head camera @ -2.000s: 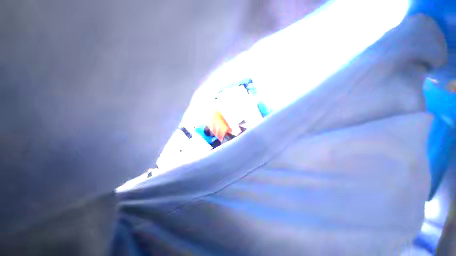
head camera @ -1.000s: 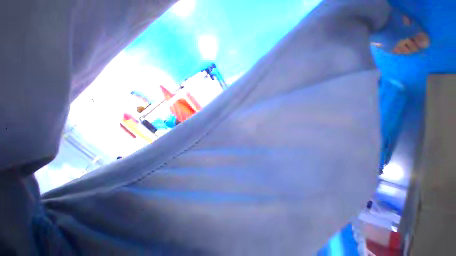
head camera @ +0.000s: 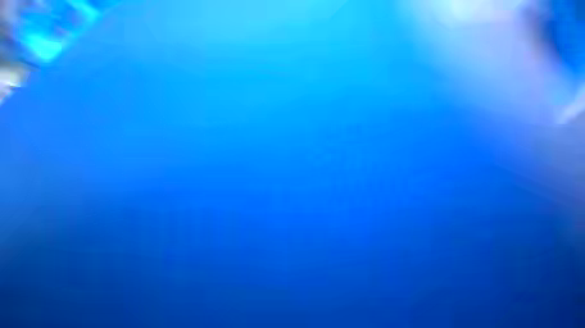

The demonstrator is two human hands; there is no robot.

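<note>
A blurred, bright blue surface (head camera: pixel 288 173) fills most of the head view, very close to the camera. It looks like the cloth of the work smock, but no seam or edge is sharp enough to be sure. Neither my left hand nor my right hand can be made out. What lies behind the blue surface is hidden.
A pale, blurred grey-lilac shape (head camera: pixel 500 83), possibly trouser cloth, runs down the right side. Small bright blue patches (head camera: pixel 48 32) show at the top left corner, with a whitish bit (head camera: pixel 9 77) at the left edge.
The large grey cloth shapes, the red items in the background and the brown carton side at the right have left the view. Blurred blue now covers most of it.
</note>
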